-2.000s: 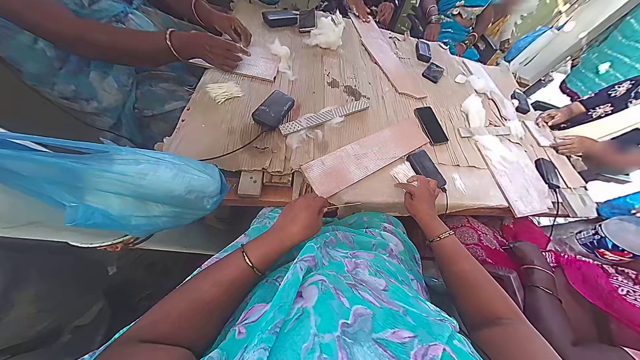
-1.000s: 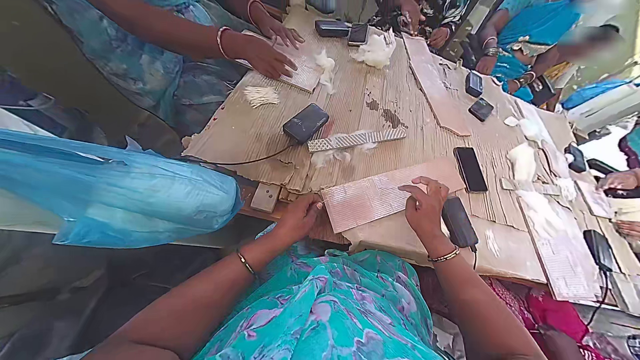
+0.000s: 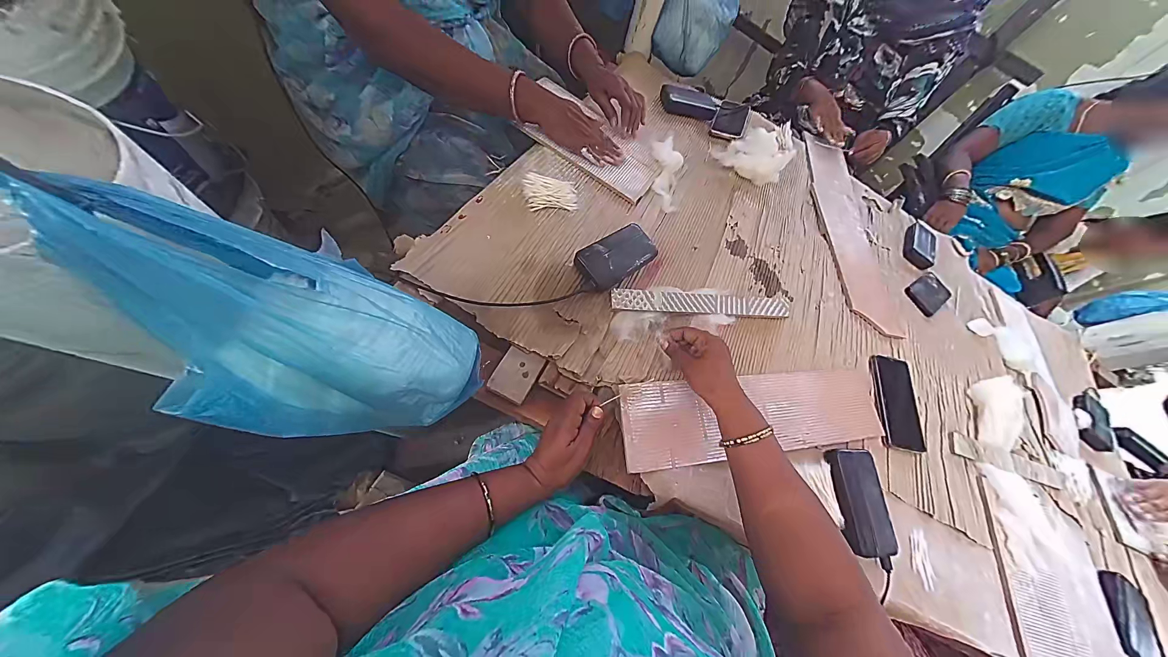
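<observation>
My left hand point(image 3: 568, 436) pinches a thin stick point(image 3: 610, 400) between thumb and fingers, beside the left end of a ribbed pinkish board point(image 3: 757, 415). My right hand point(image 3: 701, 363) reaches over that board with bent fingers at the edge of white cotton fluff point(image 3: 639, 325); whether it pinches any fluff cannot be told. Partly over the fluff lies a patterned metal strip point(image 3: 701, 303). A black smartphone point(image 3: 898, 403) lies at the board's right end, and a black box with a cable point(image 3: 860, 502) is below it. White wicks point(image 3: 817, 484) lie partly hidden near my right forearm.
A blue plastic bag point(image 3: 338, 319) bulges at the left beside the table. On the corrugated cardboard tabletop point(image 3: 511, 265) are another black box point(image 3: 617, 256), a bundle of wicks point(image 3: 549, 192) and a cotton tuft point(image 3: 757, 155). Across the table, a person's hands point(image 3: 593, 123) press on a ribbed board.
My right hand has moved from the ribbed board to the cotton fluff beyond it. The person across now has both hands on their board. The view has shifted.
</observation>
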